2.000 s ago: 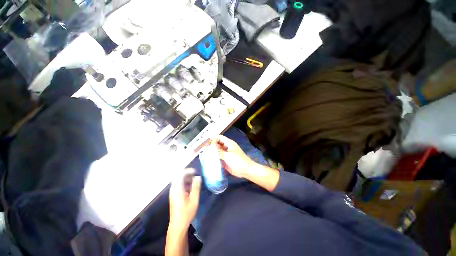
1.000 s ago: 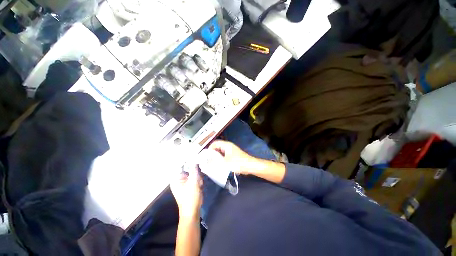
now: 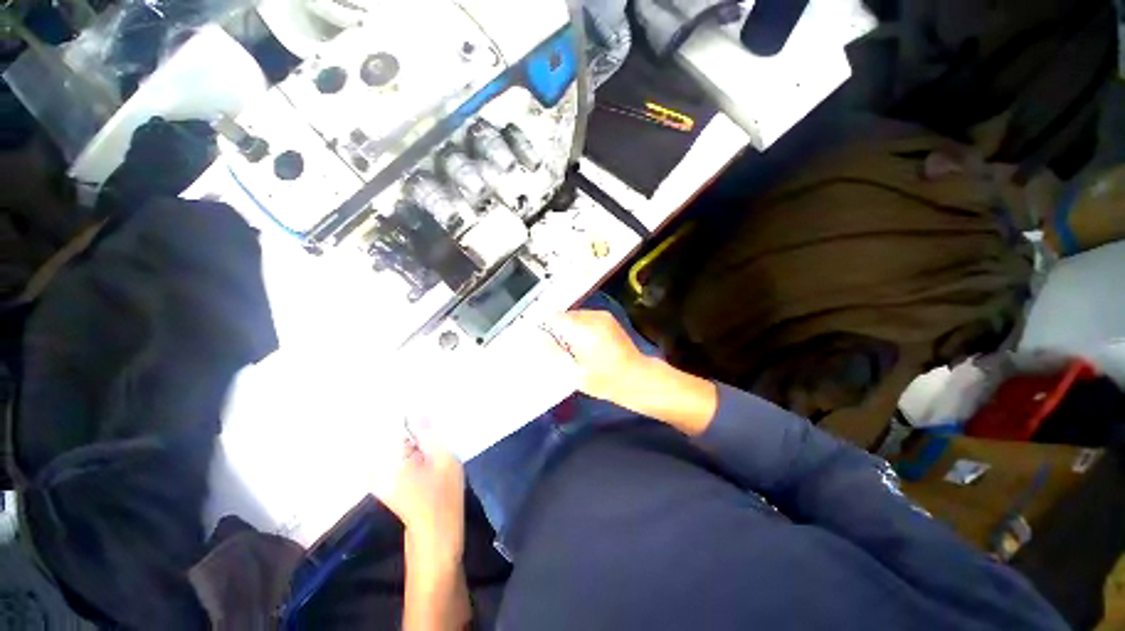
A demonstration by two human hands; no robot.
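A thin white piece (image 3: 512, 404) spans between my two hands over the table's front edge. It is flat and washed out by glare, so its outline and material are unclear. My left hand (image 3: 426, 487) pinches its left end. My right hand (image 3: 607, 354) grips its right end, near the metal plate of the machine. The white overlock machine (image 3: 407, 117) with blue trim and metal tension knobs stands just beyond my hands. No cloth shows clearly at its needle area.
Dark cloth (image 3: 142, 358) is heaped at the left. A large brown cloth bundle (image 3: 851, 265) lies at the right. A yellow-orange tool (image 3: 669, 116) lies on a dark pad. A cardboard carton (image 3: 987, 481) and red crate (image 3: 1042, 397) stand at lower right.
The light-blue and white piece, hanging with a thin loop earlier, now shows as a flat white piece between my hands. My hands have moved further apart, and the view has shifted slightly.
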